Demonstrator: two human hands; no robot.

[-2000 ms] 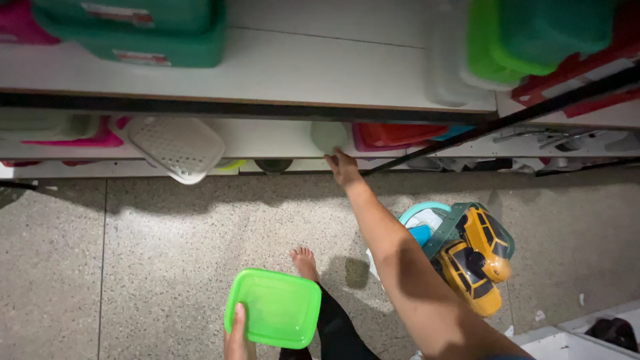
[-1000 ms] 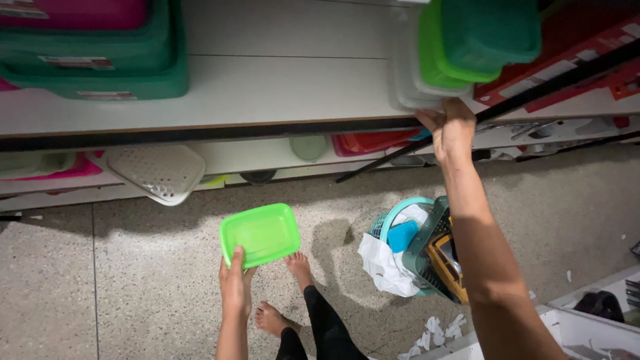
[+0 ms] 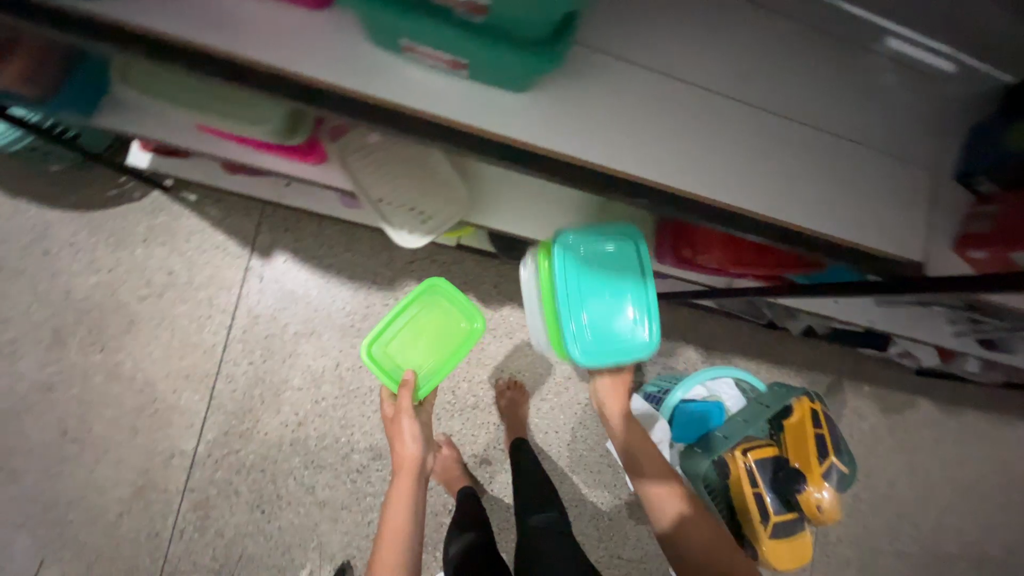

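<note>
My left hand (image 3: 410, 424) holds a bright green rectangular plastic container (image 3: 426, 338) by its near edge, thumb on top. Beside it, over the floor, my right hand (image 3: 614, 390) carries a stack of plastic containers from below. A turquoise container or lid (image 3: 606, 294) is uppermost in that stack, with a green one (image 3: 549, 300) and a translucent whitish one (image 3: 534, 304) behind it. The fingers of my right hand are mostly hidden by the stack. A gap separates the green container from the stack.
A white shelf (image 3: 720, 152) with a dark edge crosses the top, bearing green bins (image 3: 472, 48). Below it are a white perforated basket (image 3: 412, 188) and a red container (image 3: 720, 250). On the speckled floor, a basket holds yellow toy cars (image 3: 768, 504).
My right hand has brought the container stack down from the shelf to beside the green container. My left hand still holds the green container, now more tilted. The view has shifted and turned.
</note>
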